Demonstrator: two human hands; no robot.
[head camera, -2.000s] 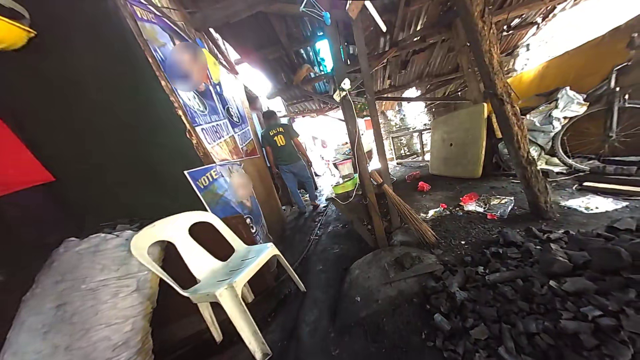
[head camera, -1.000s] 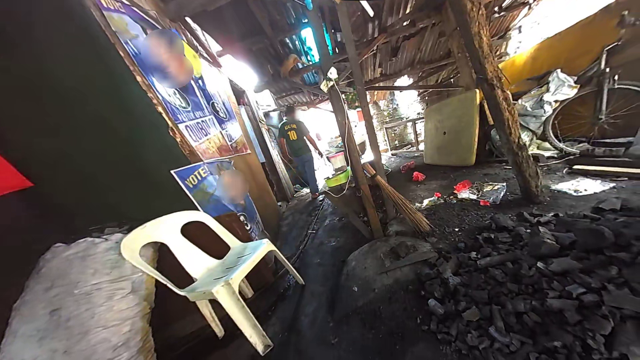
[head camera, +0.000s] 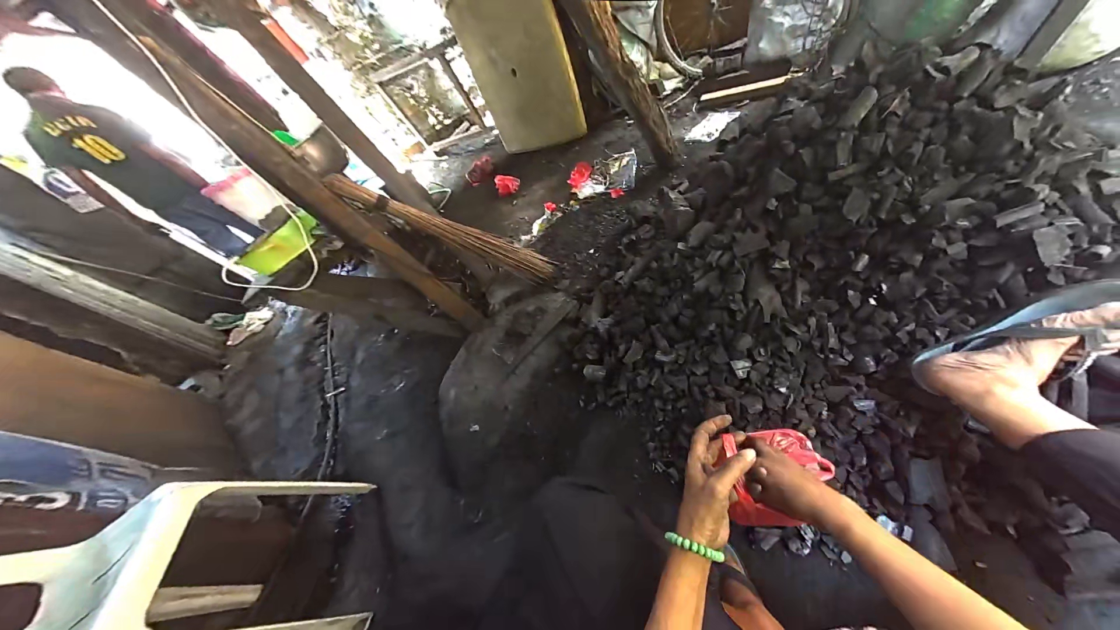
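Observation:
Low in the head view, my left hand (head camera: 713, 477), with a green bead bracelet (head camera: 695, 547) at the wrist, grips one side of a red plastic bag (head camera: 787, 444). Against the bag's top my right hand (head camera: 786, 481) has its fingers bent on the plastic, close to the left fingertips. What the bag holds is hidden. Just beyond it spreads a large heap of black charcoal pieces (head camera: 761, 254).
A foot in a flip-flop (head camera: 997, 367) rests on the heap at right. White plastic chair (head camera: 131, 542) at lower left; wooden post (head camera: 306, 184) and stick broom (head camera: 464, 236) further up. A person in a dark jersey (head camera: 105, 149) stands at upper left.
The view has swung down toward the charcoal heap. Both my hands and the red bag between them are now in sight; neither earlier frame shows them.

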